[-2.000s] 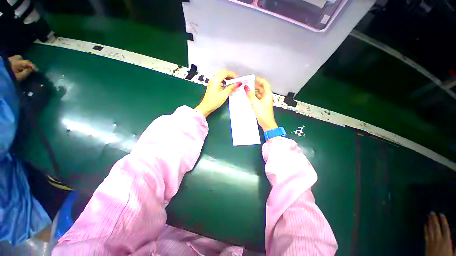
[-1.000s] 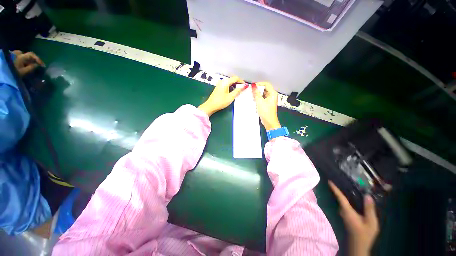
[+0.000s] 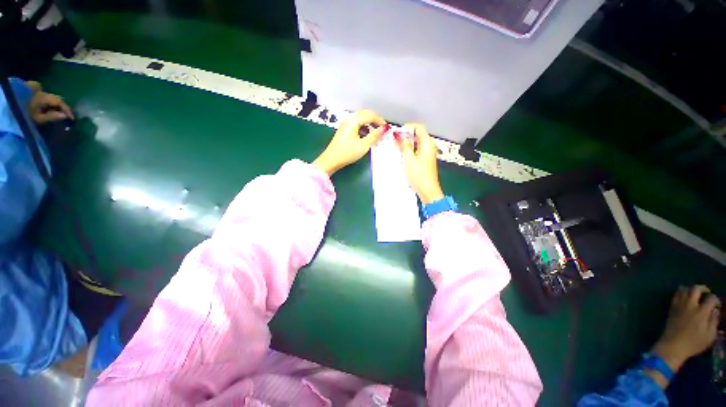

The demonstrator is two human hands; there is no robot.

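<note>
A long white label sheet [image 3: 396,199] hangs down from between my hands, over the green bench near its far rail. My left hand [image 3: 350,143] pinches the sheet's top left corner. My right hand [image 3: 420,159], with a blue strap at the wrist, holds its top right side. Whether a sticker is between the fingertips is too small to tell. An open black device unit [image 3: 561,238] lies on the bench to the right of my right forearm, its green and silver circuit board at the left and a pale strip at the right.
A white board [image 3: 382,63] with a framed sheet stands behind the worn white rail [image 3: 215,83]. Another person's hand [image 3: 49,107] rests at the far left. Another person's hand [image 3: 688,322], with a blue sleeve, is at the lower right.
The black unit, held by another person's hand a second ago, now lies on the bench, and that hand has moved away right. My hands stay on the sheet with small movements.
</note>
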